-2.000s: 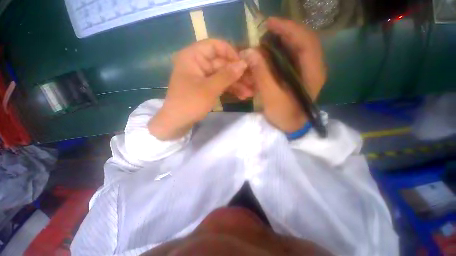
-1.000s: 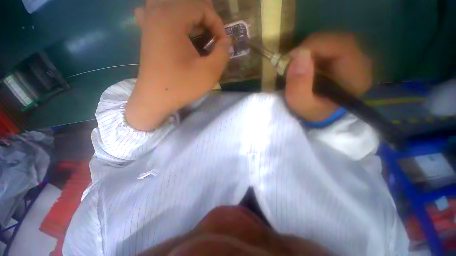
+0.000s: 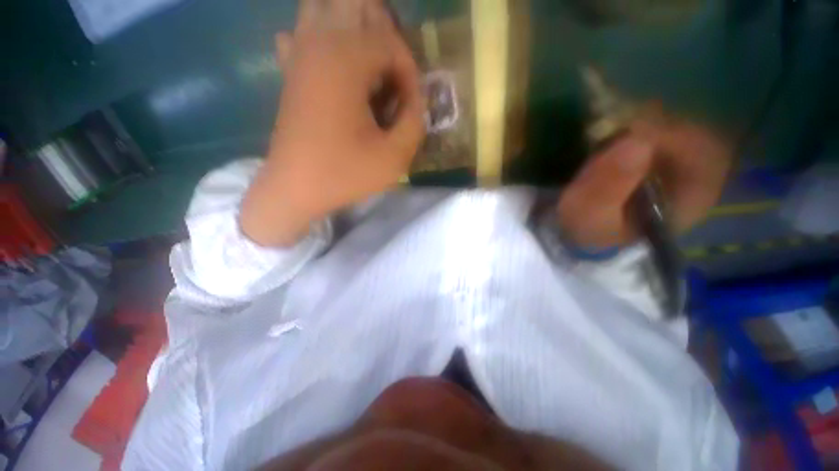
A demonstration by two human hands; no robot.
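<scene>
My right hand (image 3: 644,184) holds the soldering iron (image 3: 658,239), a dark pen-like handle with a pale metal tip end pointing up and left, off the pad. Hand and iron are blurred. My left hand (image 3: 336,120) is curled at the left edge of the brown pad (image 3: 455,152), beside the small housing (image 3: 441,101) with a pale pinkish rim and dark inside. The housing lies on the pad. The left fingertips are hidden or blurred, so I cannot tell whether they hold anything or touch the housing.
A cream-yellow tape strip (image 3: 490,92) runs along the pad. A silver-and-black block (image 3: 78,161) lies on the green bench at left. A white gridded tray (image 3: 115,11) is at the top left. A blue frame (image 3: 736,313) stands at the lower right, and red items (image 3: 120,396) at the lower left.
My hands have moved apart and the housing has come into view on the pad. In the last second, my right hand has drawn the iron away to the right, its tip turning upward.
</scene>
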